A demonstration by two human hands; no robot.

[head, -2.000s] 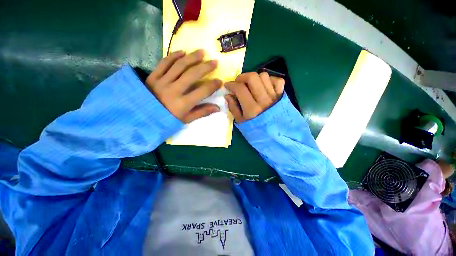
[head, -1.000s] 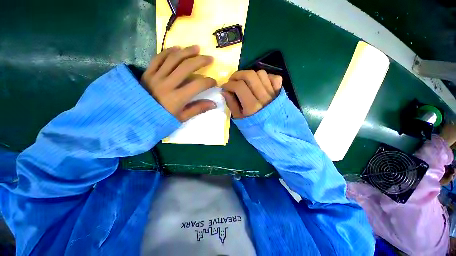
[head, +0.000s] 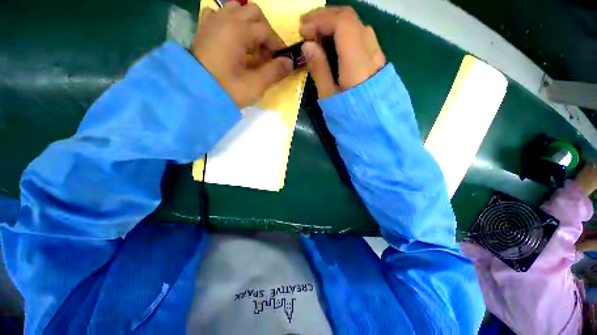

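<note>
A small black electronic unit (head: 296, 55) is held between my two hands over the work sheets (head: 252, 154). My left hand (head: 239, 52) grips its left end between thumb and fingers. My right hand (head: 343, 49) holds its right end with thumb and fingertips. My fingers hide part of the unit. The sheets are white and yellow and lie on the green bench. A red strap piece (head: 239, 2) shows at the top edge, mostly hidden behind my left hand.
A black phone (head: 325, 137) lies partly under my right forearm. A second white card (head: 466, 121) lies farther right. Beyond it are a green-rimmed reel (head: 563, 156), a black fan (head: 512, 231) and a person's pink sleeve (head: 543, 288). A pale rail (head: 488, 40) runs behind.
Both hands have moved up over the sheets and taken hold of the black unit that lay there. The white paper they were at lies on the sheets. The sheets have shifted slightly left.
</note>
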